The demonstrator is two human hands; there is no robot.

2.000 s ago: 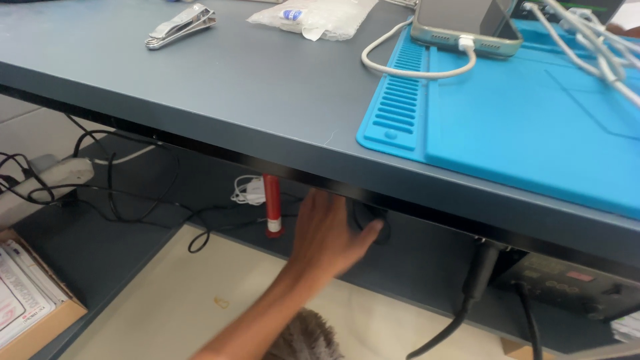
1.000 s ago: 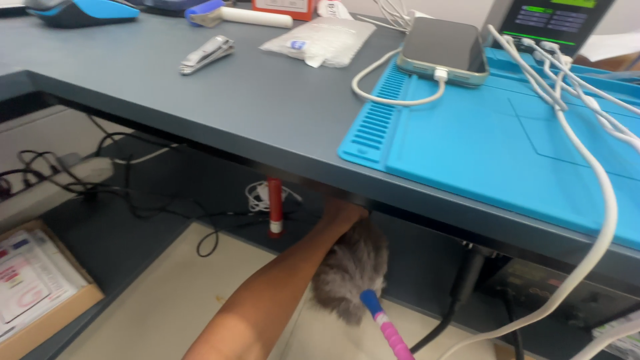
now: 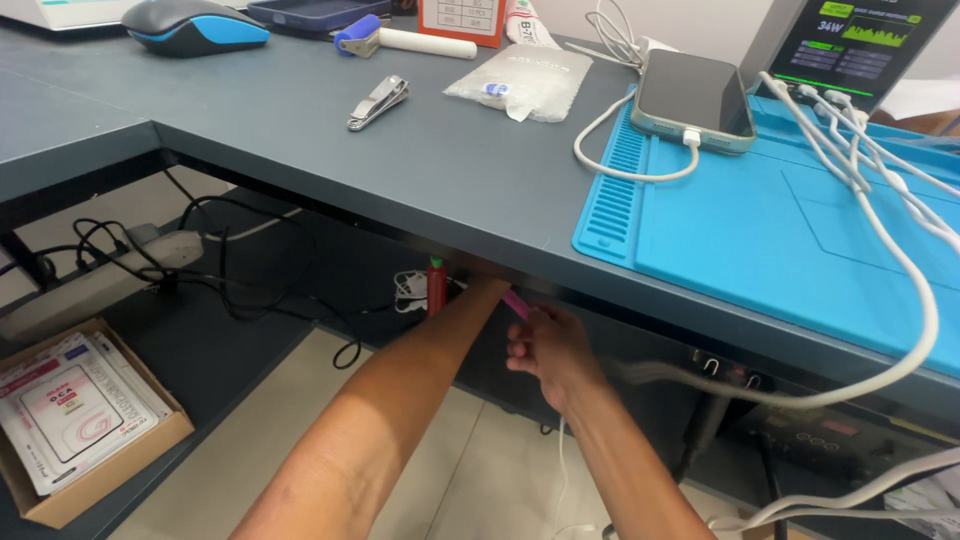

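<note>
My left forearm reaches under the front edge of the grey desk [image 3: 360, 180], and the left hand is hidden beneath the top. To its right, my right hand [image 3: 551, 349] is closed around the pink handle [image 3: 517, 304] of a duster, below the desk edge. The upper end of the handle passes out of sight beside my left wrist, and the duster's fluffy head is hidden. A red bottle with a green tip [image 3: 436, 285] stands on the lower shelf just left of my left forearm, beside a coiled white cable [image 3: 411, 291].
Black cables and a power strip [image 3: 105, 281] lie on the lower shelf, near a cardboard box of packets [image 3: 112, 480]. On the desk are nail clippers [image 3: 379, 103], a plastic bag [image 3: 525, 81], a blue mat [image 3: 750, 217] and a phone [image 3: 694, 97]. A white cable [image 3: 919, 300] hangs over the edge.
My right hand has come into view, holding the pink handle. The duster's grey fluffy head, visible below the desk a second ago, is now out of sight. My left hand has gone under the desktop.
</note>
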